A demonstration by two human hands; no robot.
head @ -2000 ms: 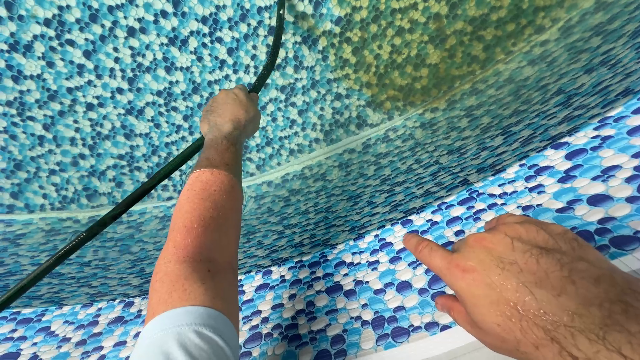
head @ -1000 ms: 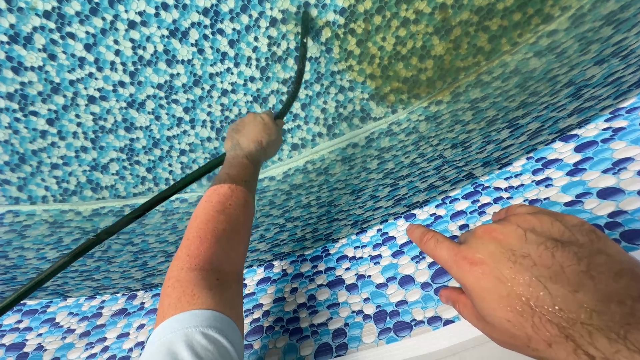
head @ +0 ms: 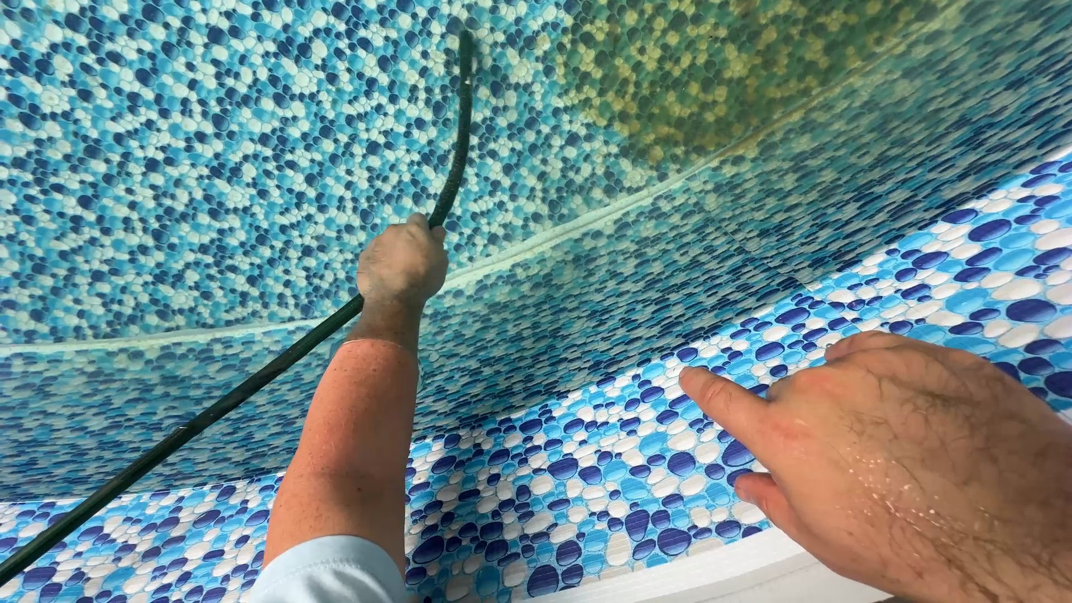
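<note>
My left hand (head: 402,260) is under the water, closed around a dark green hose (head: 243,389). The hose runs from the lower left edge, through that hand, and curves up to its free end over the pebble-patterned pool floor (head: 209,167). My right hand (head: 888,452) holds nothing; its index finger and thumb are apart, over the pebble-patterned liner of the pool wall (head: 586,469). A yellow-green patch of sediment (head: 695,75) lies on the floor, right of the hose end.
A pale seam (head: 578,222) curves between the pool floor and the submerged wall. The waterline crosses the liner diagonally. At the lower right, a white pool rim (head: 703,569) passes beneath my right hand.
My left hand has moved a little right with the hose. The hose's end, out of view at the top two seconds ago, is now visible. My right hand has barely moved.
</note>
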